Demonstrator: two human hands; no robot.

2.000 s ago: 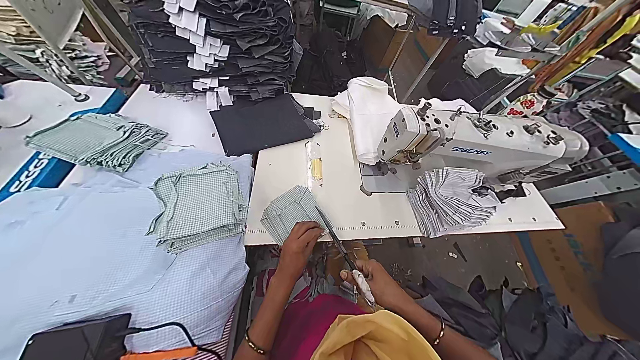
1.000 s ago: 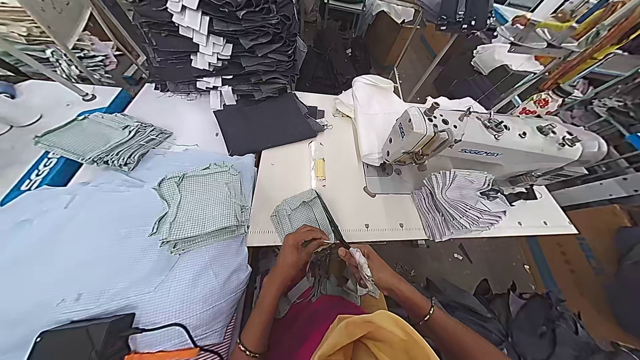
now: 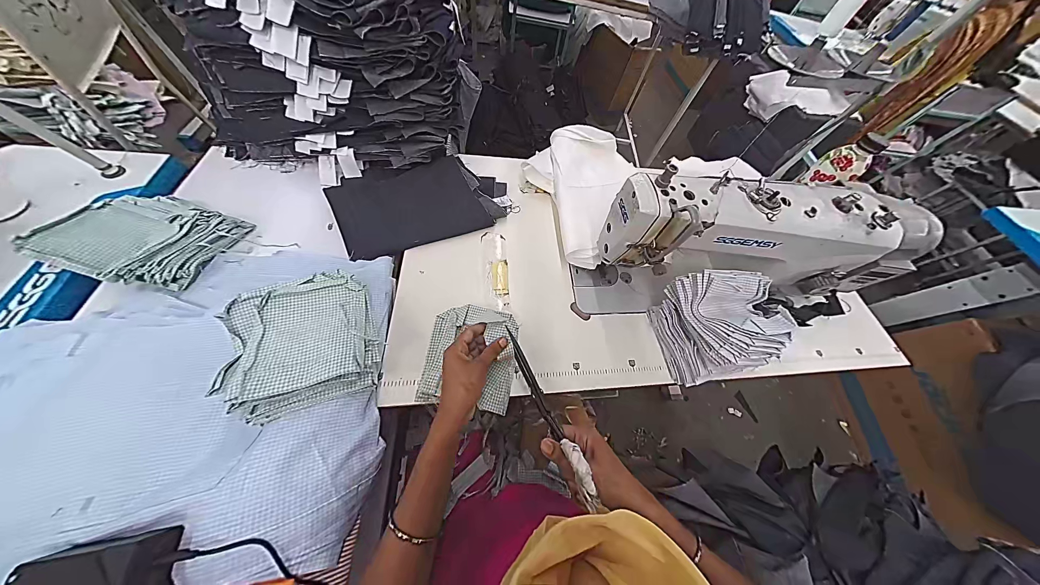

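Note:
My left hand [image 3: 471, 366] pinches the upper part of a green checked fabric piece [image 3: 443, 345] that lies on the front edge of the white sewing table [image 3: 528, 357]. My right hand [image 3: 581, 455] grips long dark scissors [image 3: 534, 386] with cloth wrapped round the handle. Their blades point up and left, and the tips are close beside my left thumb at the fabric. Whether the blades are apart is hard to tell. A pile of green checked pieces [image 3: 301, 341] lies to the left on light blue cloth [image 3: 146, 414].
A white sewing machine [image 3: 756, 223] stands at the right, with striped pieces [image 3: 719, 325] before it. Dark folded fabric [image 3: 410, 207] and a tall dark stack [image 3: 366, 81] are behind. More green pieces [image 3: 130, 236] lie far left. A black case [image 3: 97, 561] is at the lower left.
The scissors, held low and close to my left hand one second ago, now reach up toward the fabric. The fabric piece lies spread differently under my left hand.

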